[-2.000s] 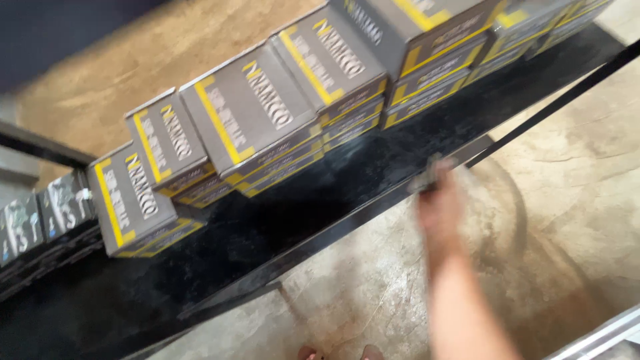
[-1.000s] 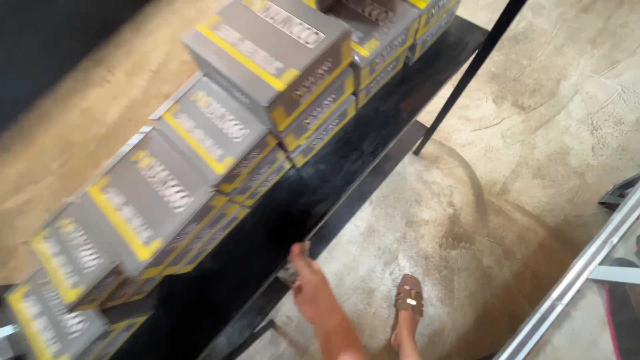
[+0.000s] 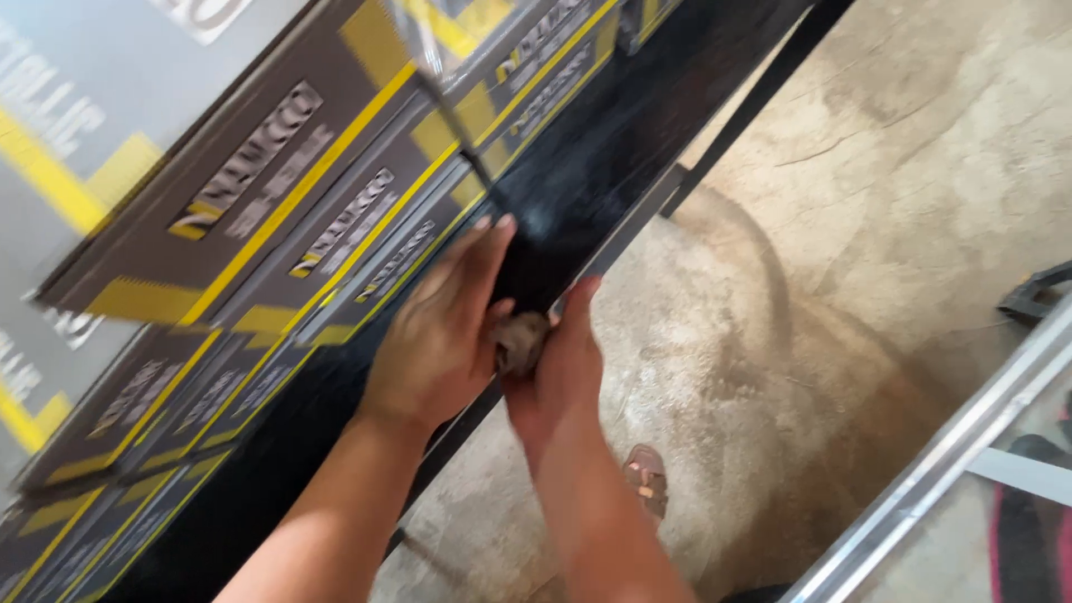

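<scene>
A small crumpled grey-brown wad, perhaps a cloth, (image 3: 521, 342) sits between my two hands above the front edge of a black shelf (image 3: 578, 193). My right hand (image 3: 563, 360) is curled round its right side. My left hand (image 3: 444, 327) touches its left side, with the fingers extended over the shelf near the stacked boxes. Grey and yellow Namcco cardboard boxes (image 3: 251, 193) stand in stacks on the shelf, left of my hands. Blur hides the wad's exact form.
A black metal post (image 3: 754, 105) rises at the shelf's front. Below lies a stained concrete floor (image 3: 879, 167) with a sandalled foot (image 3: 645, 481). A metal-framed glass case (image 3: 946, 469) stands at lower right, with a dark object (image 3: 1038, 293) beside it.
My left hand has come into view and meets my right hand at the wad. The view has moved closer to the boxes.
</scene>
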